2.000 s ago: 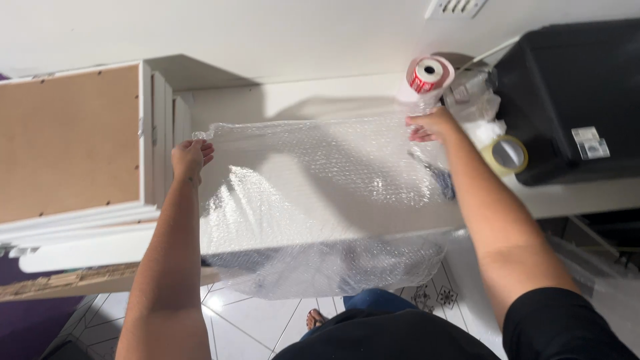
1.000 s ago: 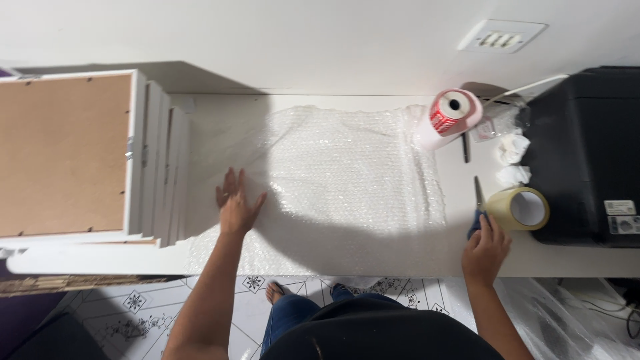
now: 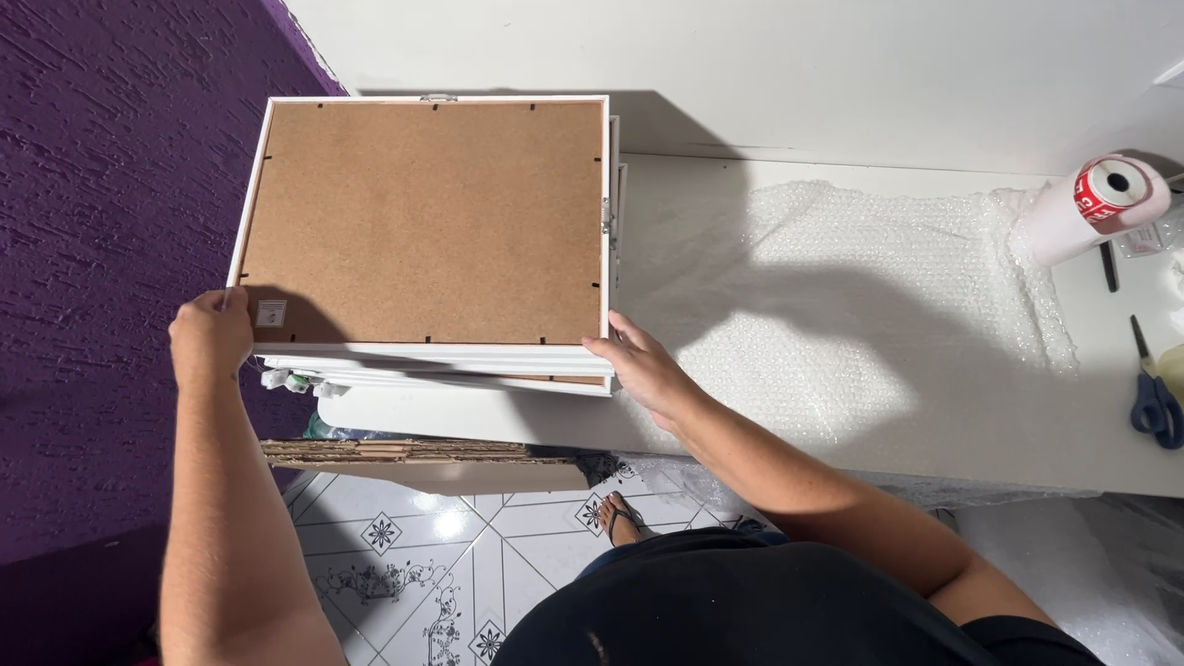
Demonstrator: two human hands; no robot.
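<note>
A white picture frame (image 3: 425, 222), its brown fiberboard back facing up, lies on top of a stack of similar frames at the left of the white table. My left hand (image 3: 213, 338) grips its lower left corner, fingertips over the edge. At the lower right corner my right hand (image 3: 647, 370) holds it, thumb on the rim and the other fingers partly hidden. Metal hangers show on the top and right edges. To the right of the stack, a sheet of bubble wrap (image 3: 832, 305) lies spread on the table.
A roll of red-and-white labels (image 3: 1110, 185) rests on a pink roll at the right, with blue-handled scissors (image 3: 1154, 398) nearer the front edge. Folded cardboard (image 3: 435, 472) stands below the table's front edge. A purple textured wall (image 3: 120, 203) borders the left side.
The bubble wrap, held up at both sides earlier, now lies on the table. My right hand has left the scissors, and both hands are now on the top frame. The view has swung left.
</note>
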